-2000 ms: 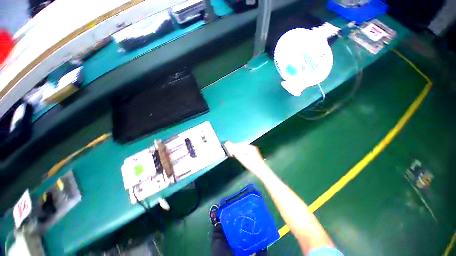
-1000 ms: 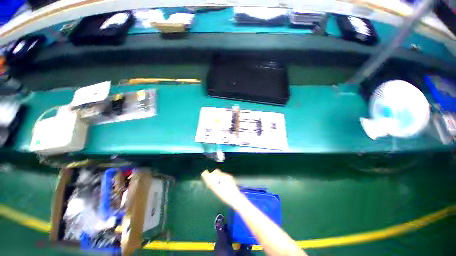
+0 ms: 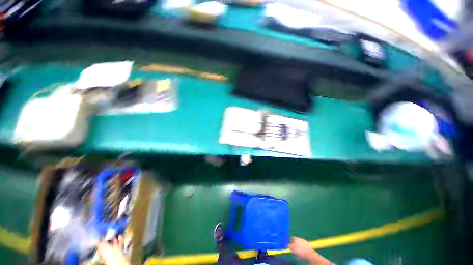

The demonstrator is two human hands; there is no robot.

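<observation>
The view is blurred. My left hand (image 3: 113,252) is at the bottom edge, cut off, over the near side of the open brown carton (image 3: 136,227); whether it holds anything is unclear. My right hand (image 3: 305,249) is beside the lower right corner of the blue stool (image 3: 265,221), small and blurred, its grip unclear. On the green bench, the pale press fixture (image 3: 241,127) lies flat with a brownish crossbar and dark holder blocks, out of reach of both hands. A black tray (image 3: 272,89) is behind it.
A blue bin (image 3: 98,199) and plastic bags (image 3: 62,217) are in the carton. A white fan (image 3: 407,124) stands right on the bench. A neighbouring fixture (image 3: 167,98) and a beige box (image 3: 49,121) are left. A yellow floor line (image 3: 373,233) runs behind the stool.
The view has swung left, then shifted slightly. My right hand has moved from near the bench edge down to the stool's right side. My left hand has come into view at the carton.
</observation>
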